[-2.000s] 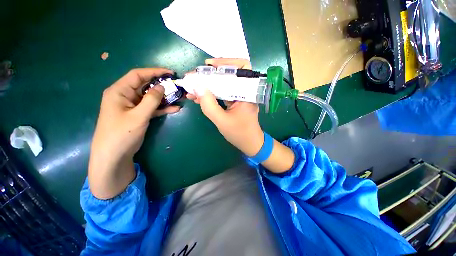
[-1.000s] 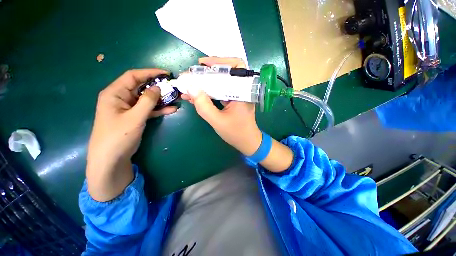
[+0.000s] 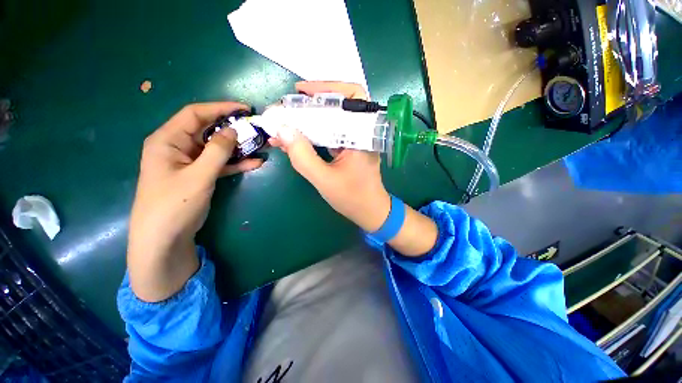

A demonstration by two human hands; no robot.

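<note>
My left hand (image 3: 179, 176) holds a small black electronic module (image 3: 243, 138) with a white part facing up, pinched between thumb and fingers above the mat. My right hand (image 3: 336, 168) grips a dispensing syringe (image 3: 333, 129) with white contents, lying level, its front end pointing left. The tip is at the module's upper right edge; whether it touches cannot be told. A green cap (image 3: 400, 132) closes the barrel's rear and a clear air hose (image 3: 471, 152) loops from it. A thin black piece with a cable (image 3: 363, 105) runs along the barrel.
White paper (image 3: 306, 37) lies behind the syringe on the green mat (image 3: 97, 135). A cardboard sheet (image 3: 471, 67) and black controller with gauge (image 3: 564, 97) stand back right. A crumpled white scrap (image 3: 37, 215) lies left, a black tray (image 3: 45, 307) lower left, a rack (image 3: 624, 284) lower right.
Both hands, with the module and syringe, have shifted slightly left in the picture; the paper and controller also shift slightly left. The syringe tip stays at the module. Both grips are unchanged.
</note>
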